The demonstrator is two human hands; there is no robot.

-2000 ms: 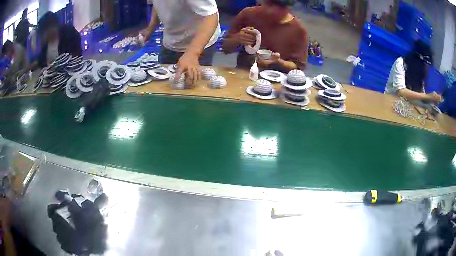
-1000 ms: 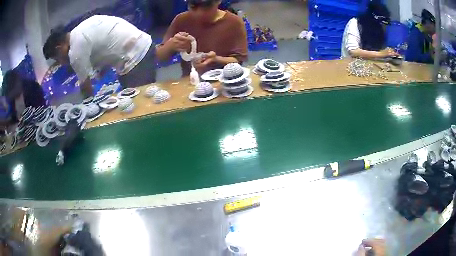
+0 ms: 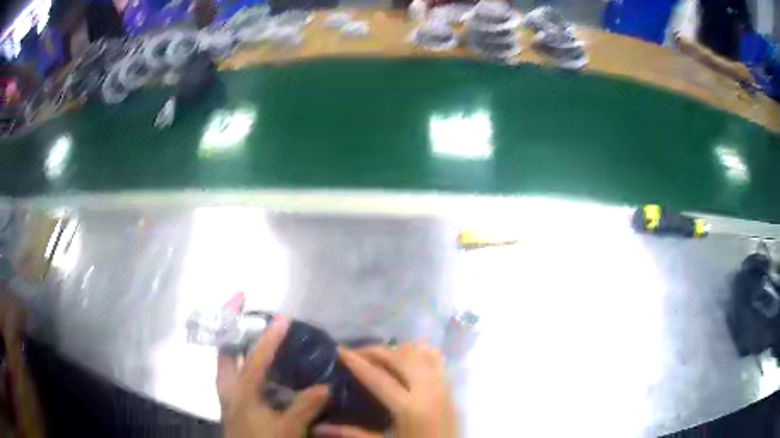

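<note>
A glossy black figure part [image 3: 301,352] lies across the near bench, its grey-white head piece [image 3: 209,329] pointing left. My left hand [image 3: 265,385] grips it near the pale end, thumb and fingers around it. My right hand [image 3: 402,385] holds its right, wider end. The lower side of the part is hidden by my fingers and the picture's edge. A small blurred white bottle [image 3: 464,322] stands on the bench to the right of my right hand.
A yellow cutter [image 3: 483,240] and a black-and-yellow tool [image 3: 671,222] lie near the belt edge. Black figures [image 3: 757,299] lie at the right. The green belt [image 3: 359,128] crosses behind, with a black piece [image 3: 195,79] at its far left. Striped hat-shaped parts [image 3: 493,32] stand beyond.
The view has turned down to the bench and back left. Both hands are now in view on the black figure part; before, only fingers showed at the lower right and the left hand was not clear.
</note>
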